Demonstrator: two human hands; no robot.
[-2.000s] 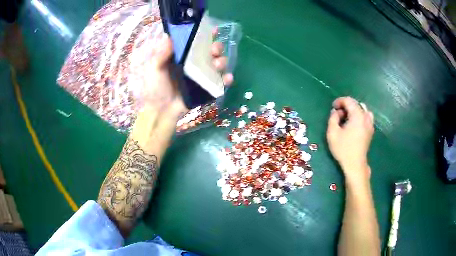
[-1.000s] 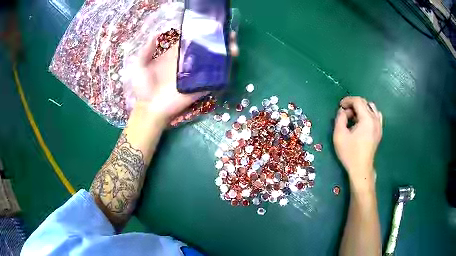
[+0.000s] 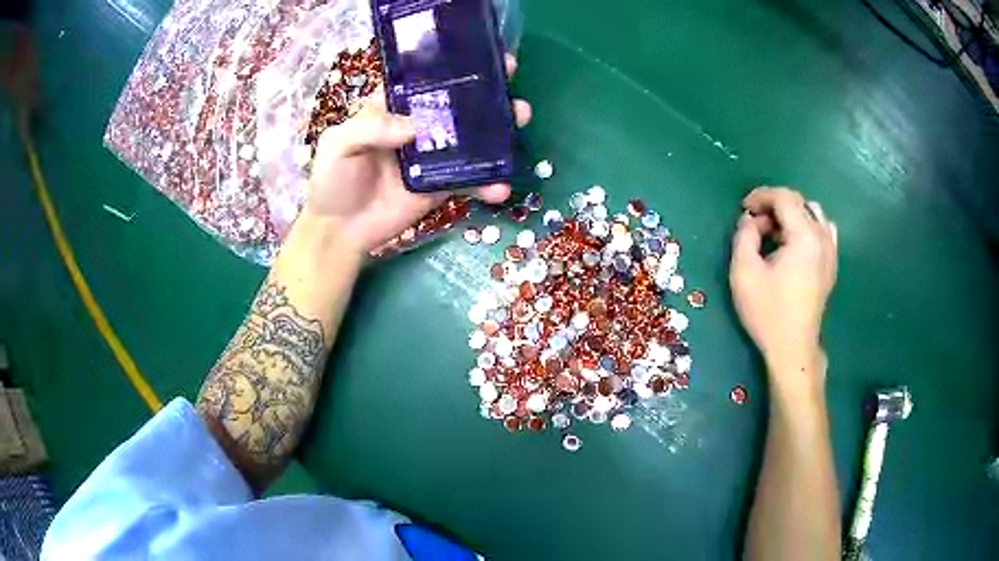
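My left hand [image 3: 372, 181], on a tattooed forearm, holds a black smartphone [image 3: 447, 93] with its lit screen facing me, at the top centre. My right hand [image 3: 784, 263] rests on the bench at the right, fingers curled and thumb near the index finger; I cannot tell whether anything small is between them. A loose pile of round discs [image 3: 586, 318], some copper-orange and some silver-white, lies between and below the hands. A large clear plastic bag [image 3: 203, 121] full of the same discs lies behind my left hand, partly hidden by it and the phone.
A hammer [image 3: 874, 466] with a silver head lies at the lower right. A single disc [image 3: 738, 395] lies left of it. The green bench [image 3: 657, 99] spreads under everything. Black cables [image 3: 909, 44] run at the top right. A yellow line [image 3: 88, 301] curves at the left.
The phone has turned from edge-on to screen toward me, and its screen now shows pictures on a dark background. My right hand has moved only slightly.
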